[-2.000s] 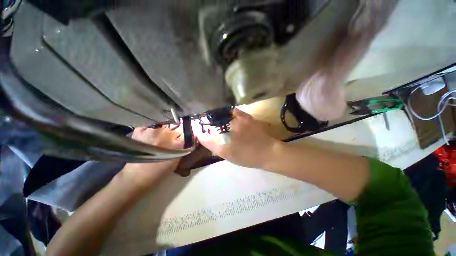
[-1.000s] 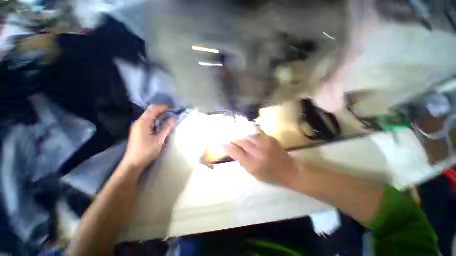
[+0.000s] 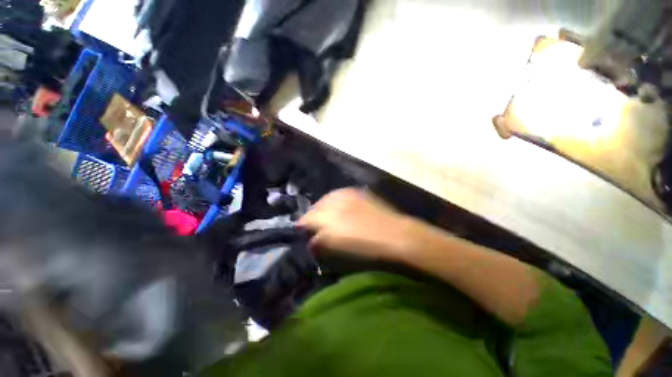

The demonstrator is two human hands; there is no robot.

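My right hand (image 3: 352, 224) is at the centre, below the table's front edge, with its fingertips closed on a grey and black fabric piece (image 3: 261, 261). A large dark grey fabric bundle (image 3: 110, 258), strongly blurred, fills the lower left. A blurred forearm shows at the lower left edge, but I cannot make out my left hand beside or behind this bundle. The brightly lit machine bed (image 3: 589, 110) is at the upper right, with no hand on it.
The pale sewing table (image 3: 427, 125) runs diagonally across the upper right. Black and grey garment pieces (image 3: 295, 44) hang over its left end. Blue plastic baskets (image 3: 92, 110) with mixed pieces stand at the upper left. Part of the machine (image 3: 626, 44) shows at the top right.
The view has swung left and down, away from the needle area. My right hand has left the machine bed and now holds fabric off the table's front. My left hand has become hard to see.
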